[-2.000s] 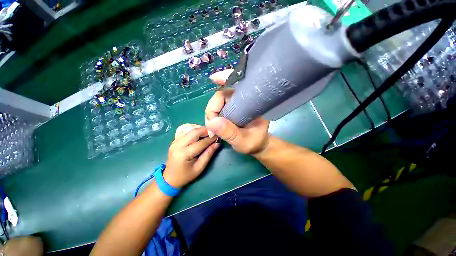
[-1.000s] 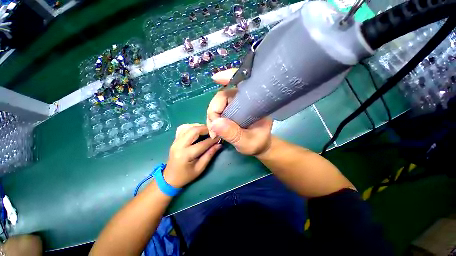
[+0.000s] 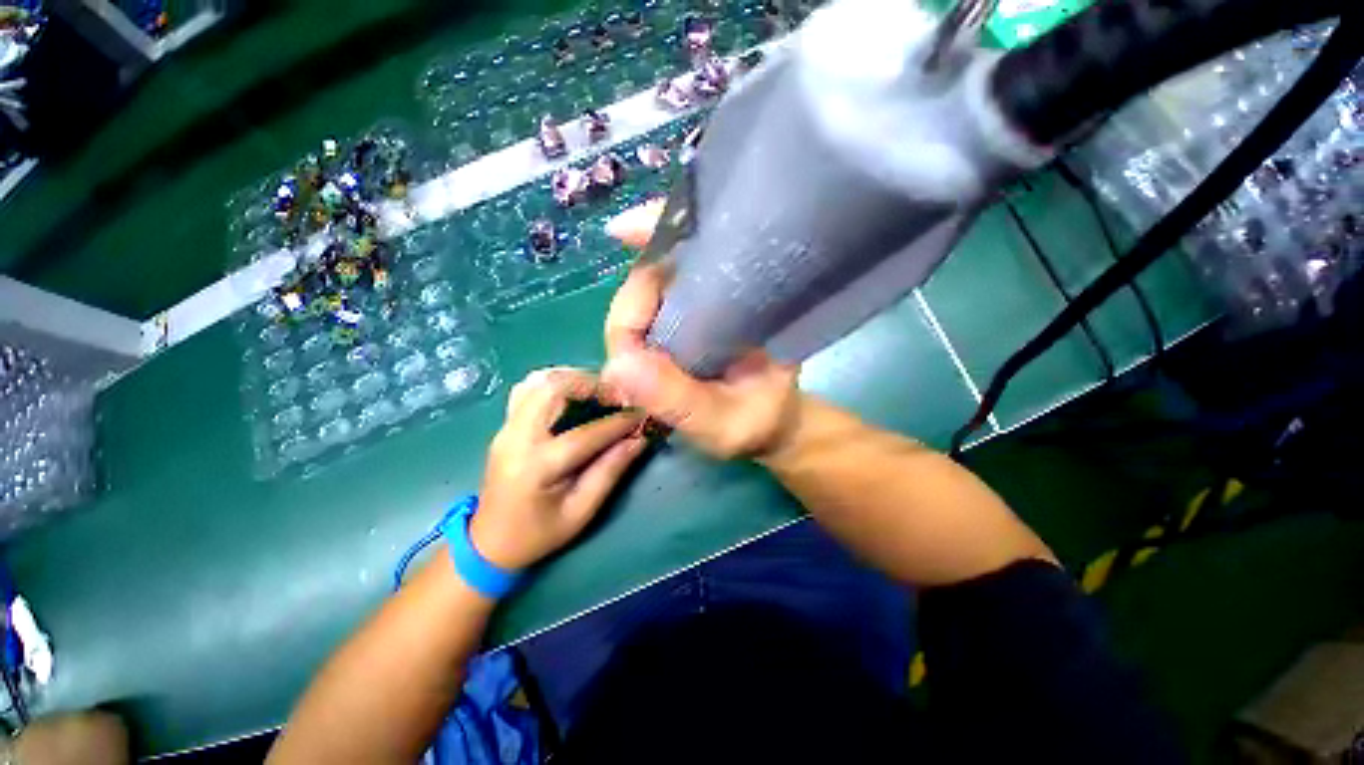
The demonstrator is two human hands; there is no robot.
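Observation:
My right hand (image 3: 703,396) is wrapped round the lower end of the grey electric screwdriver (image 3: 823,209), which hangs tilted with its nose down and is slightly blurred. My left hand (image 3: 554,463), with a bright blue wrist strap (image 3: 479,553), pinches a tiny dark part (image 3: 651,429) between thumb and fingers, just below the right hand. The part is mostly hidden by the fingers. The screwdriver's tip is hidden too, so I cannot tell whether it touches the part.
A clear blister tray (image 3: 367,381) holds heaped assemblies (image 3: 337,239). Another tray (image 3: 501,90) holds pinkish-copper parts (image 3: 576,183). A pale rail (image 3: 479,183) crosses the bench (image 3: 299,575). Filled trays (image 3: 1257,194) are at right. A black cable (image 3: 1114,269) hangs on the right. A blurred hand (image 3: 72,738) shows bottom left.
The screwdriver's body has swung left and blurred. Both hands have shifted slightly left, and a dark gap now shows between the left fingers.

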